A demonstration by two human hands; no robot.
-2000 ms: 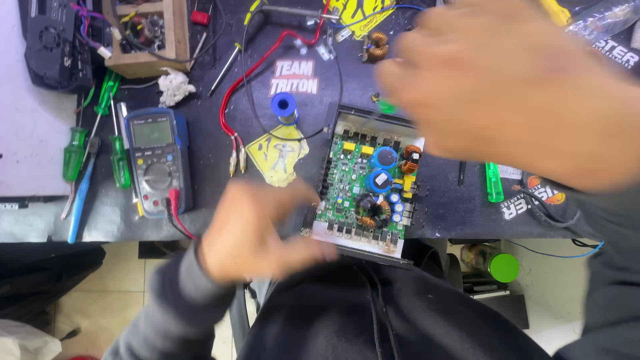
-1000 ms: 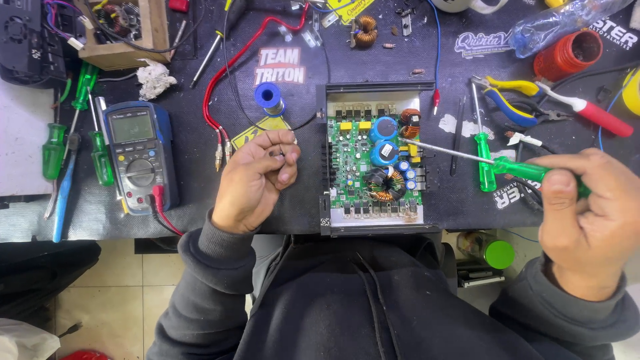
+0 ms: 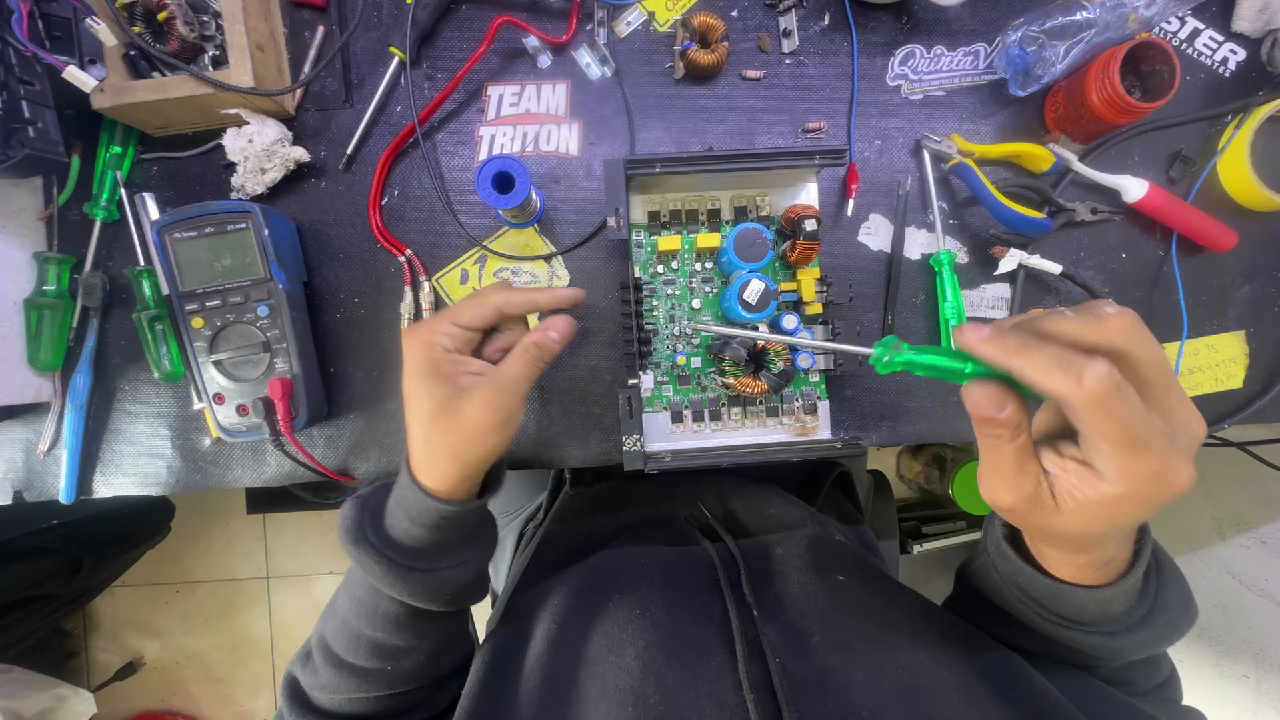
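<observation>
A green circuit board [image 3: 665, 300] with blue capacitors and copper-wound toroids sits in an open black metal housing [image 3: 745, 460] at the mat's front edge. My right hand [image 3: 1090, 430] holds a green-handled screwdriver [image 3: 925, 362] at the right of the housing. Its shaft reaches left over the board; whether the tip touches a part cannot be told. Left of the housing is my left hand [image 3: 485, 380], thumb and forefinger apart, with nothing seen between them. The hand is beside a yellow sticker [image 3: 540, 262] and the red test leads [image 3: 378, 190]. Behind it stands a solder spool [image 3: 510, 190].
A multimeter [image 3: 235, 320] lies at the left near several screwdrivers and a blue brush [image 3: 78, 420]. At the right are pliers [image 3: 1000, 195], tweezers [image 3: 896, 255], another green screwdriver [image 3: 943, 290] and an orange jar [image 3: 1115, 90]. A loose toroid [image 3: 703, 45] lies behind the housing.
The screwdriver, in my right hand one second ago too, now reaches lower over the board. My left hand's fingers have spread from a closer pinch. Two seconds ago both hands were blurred around the housing.
</observation>
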